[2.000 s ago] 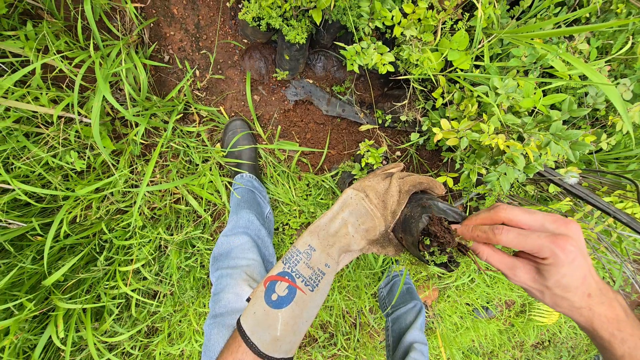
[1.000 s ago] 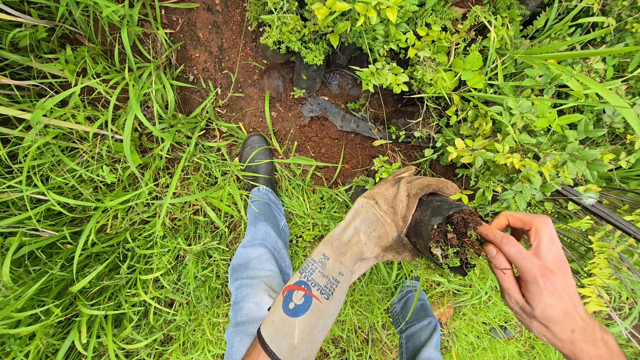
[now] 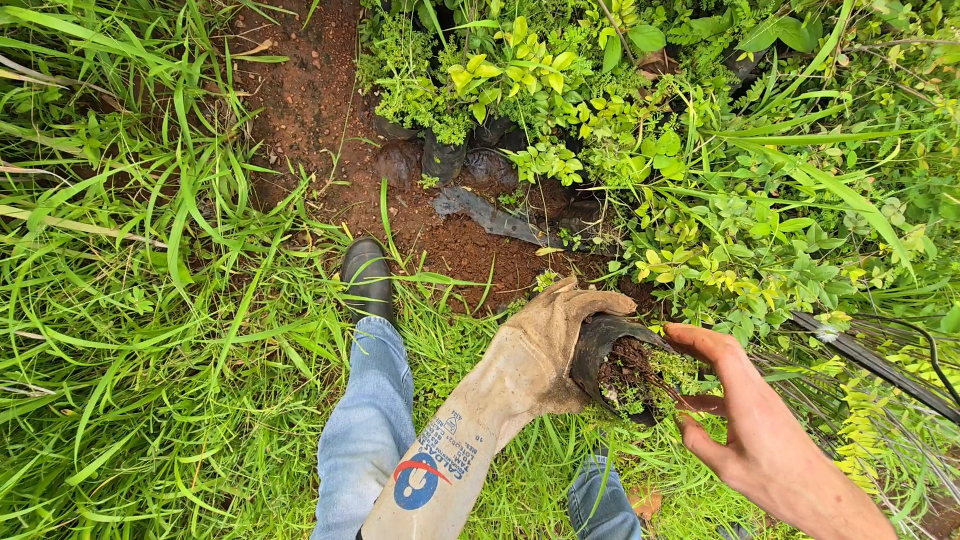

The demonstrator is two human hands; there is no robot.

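A long, soiled leather work glove covers my left hand [image 3: 551,349], which grips a black plastic nursery bag [image 3: 596,352] from its left side. The bag lies tilted, with its mouth toward the right. Dark soil [image 3: 630,367] and small green plants [image 3: 667,371] show in the mouth. Bare, my right hand [image 3: 727,405] is at the right of the bag, thumb and fingers spread around its mouth. The upper finger is at the bag's rim; the lower fingertips are by thin brown stems at the opening. Whether they pinch a stem, I cannot tell.
Black nursery bags with seedlings [image 3: 444,157] stand at the top centre. A torn strip of black plastic [image 3: 491,217] lies on reddish soil [image 3: 300,97]. Tall grass [image 3: 112,300] fills the left. A dark boot [image 3: 367,279] stands below the soil, and a black pole or pipe [image 3: 877,360] crosses the right.
My right hand's fingers, close together at the soil in the bag's mouth one second ago, have spread apart around the rim. My left hand still holds the bag.
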